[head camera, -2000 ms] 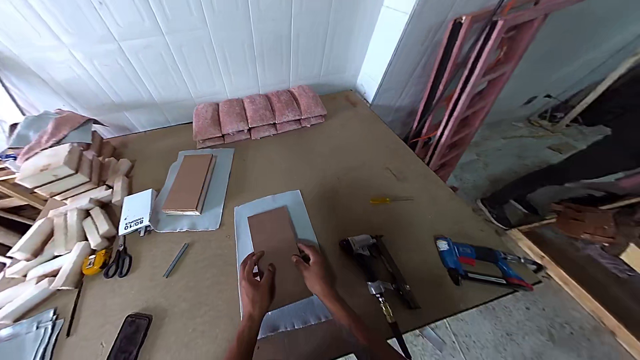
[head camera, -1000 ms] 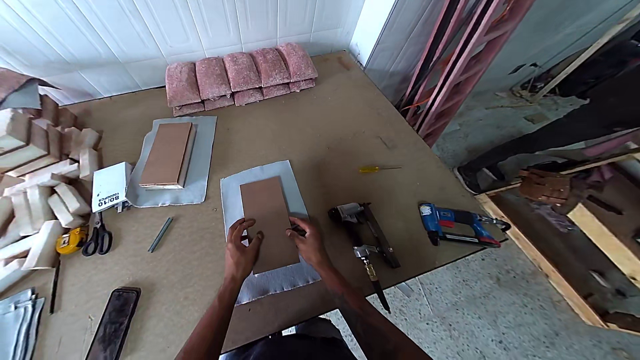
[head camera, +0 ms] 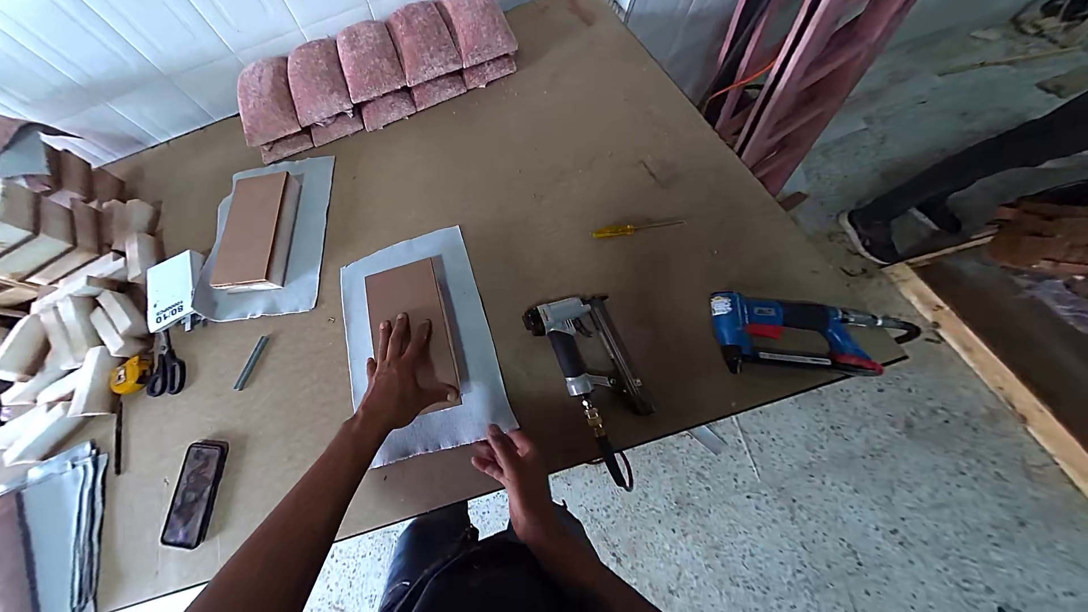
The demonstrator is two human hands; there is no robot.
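A brown rectangular board (head camera: 404, 293) with a padded-looking edge lies on a light grey piece of fabric (head camera: 476, 348) near the table's front edge. My left hand (head camera: 399, 370) rests flat on the board's lower half, fingers spread. At the fabric's lower right corner is my right hand (head camera: 510, 463), its fingertips touching or just beside the cloth; whether it pinches the corner is unclear. A pneumatic stapler (head camera: 574, 348) with a hose lies to the right, and a yellow-handled screwdriver (head camera: 625, 230) is beyond it.
Another board (head camera: 251, 225) lies on fabric at left, near a white box (head camera: 172, 289), scissors (head camera: 167, 365), tape measure (head camera: 130, 375), phone (head camera: 195, 493) and foam-like blocks (head camera: 76, 323). Pink padded pieces (head camera: 370, 64) line the wall. A blue stapler (head camera: 790, 331) sits right; a person's leg (head camera: 960, 170) is beyond.
Both hands were at the board's sides; my left hand now lies flat on top, while my right hand has moved down to the fabric's lower right corner. The view has moved closer.
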